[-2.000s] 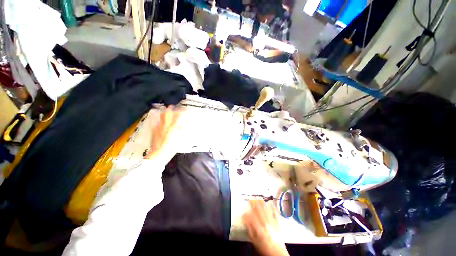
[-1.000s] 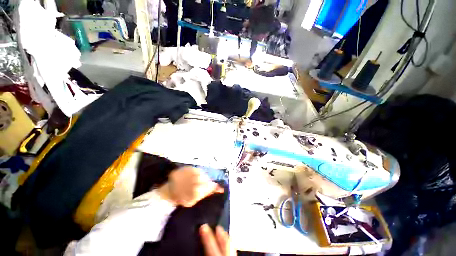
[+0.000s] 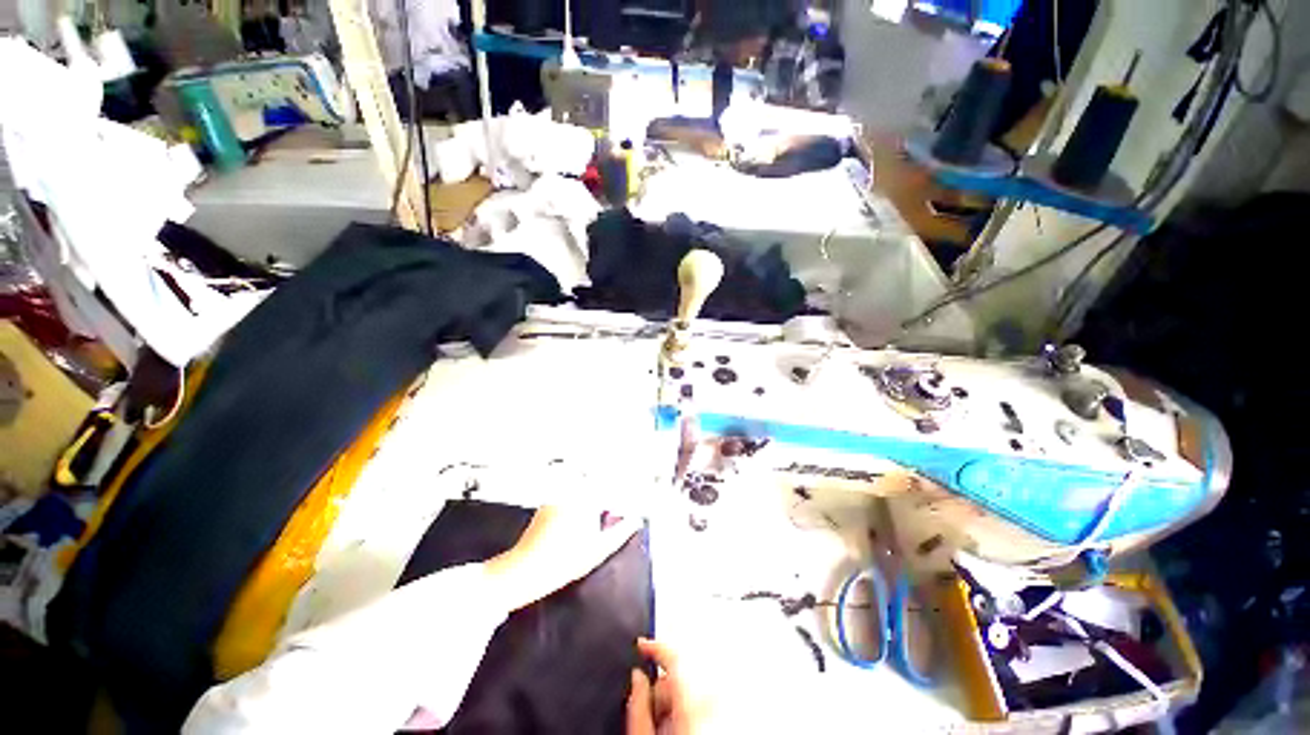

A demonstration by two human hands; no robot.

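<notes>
The dark fabric panel (image 3: 575,653) lies flat left of the needle area (image 3: 683,481) of the white sewing machine (image 3: 920,452). Its straight right edge runs toward the wearer. My left hand (image 3: 568,539) lies on the panel's upper part, fingertips near that edge by the machine head; bright glare washes out its fingers. My right hand (image 3: 658,696) is at the panel's lower right edge, fingers bent on it, cut off by the picture's bottom. The presser foot cannot be made out.
A blue-black cloth pile (image 3: 273,417) lies on a yellow-orange sheet (image 3: 309,539) at left. Blue-handled scissors (image 3: 894,625) and a yellow-brown parts tray (image 3: 984,668) are at right. A black cloth heap (image 3: 690,266) lies behind the head. Dark thread cones (image 3: 1095,137) stand upper right.
Both hands were on the panel one second ago. My left hand has since shifted slightly up and right, and my right hand right and down to the edge. The panel's upper end has moved down.
</notes>
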